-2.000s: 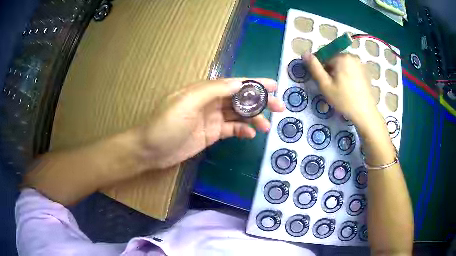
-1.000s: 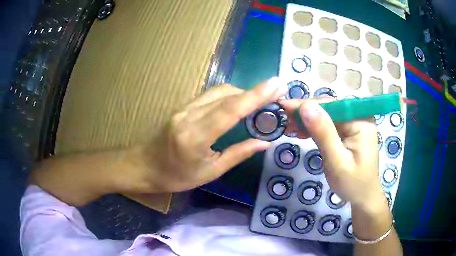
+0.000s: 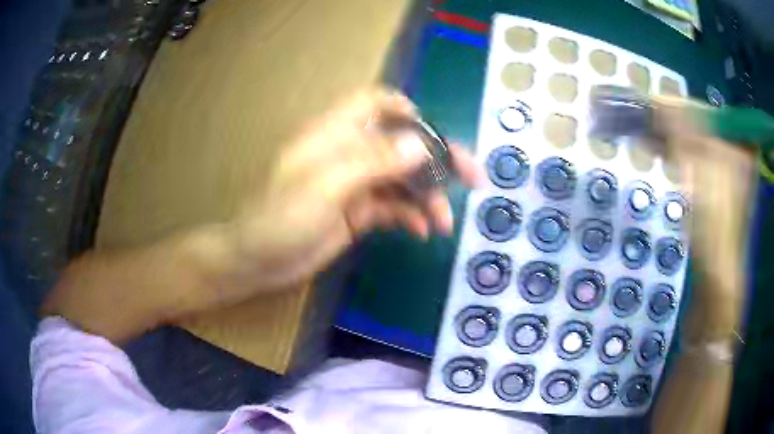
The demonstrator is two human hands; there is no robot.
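My left hand (image 3: 297,191), blurred, is left of the foam tray and holds a dark round loudspeaker driver (image 3: 431,154), tilted nearly edge-on, between its fingers. My right hand (image 3: 692,148), also blurred, is over the tray's upper right. A dark speaker (image 3: 624,116) is at its fingertips, above the empty pockets. The green test probe (image 3: 747,125) is also in this hand, pointing right. The white foam tray (image 3: 461,292) has its lower rows filled with speakers, magnet side up. One speaker (image 3: 513,117) sits alone in the third row; the other visible pockets up there are tan and empty.
A large brown cardboard sheet (image 3: 229,102) lies at the left, partly under my left arm, with glossy clear trays (image 3: 59,127) beside it. A round part (image 3: 182,19) is at the top left. A yellow item (image 3: 675,8) is at the far top right.
The hands have parted from where they met at the speaker. My left hand moved slightly up and left and now has a tilted speaker; my right moved up and right with speaker and probe.
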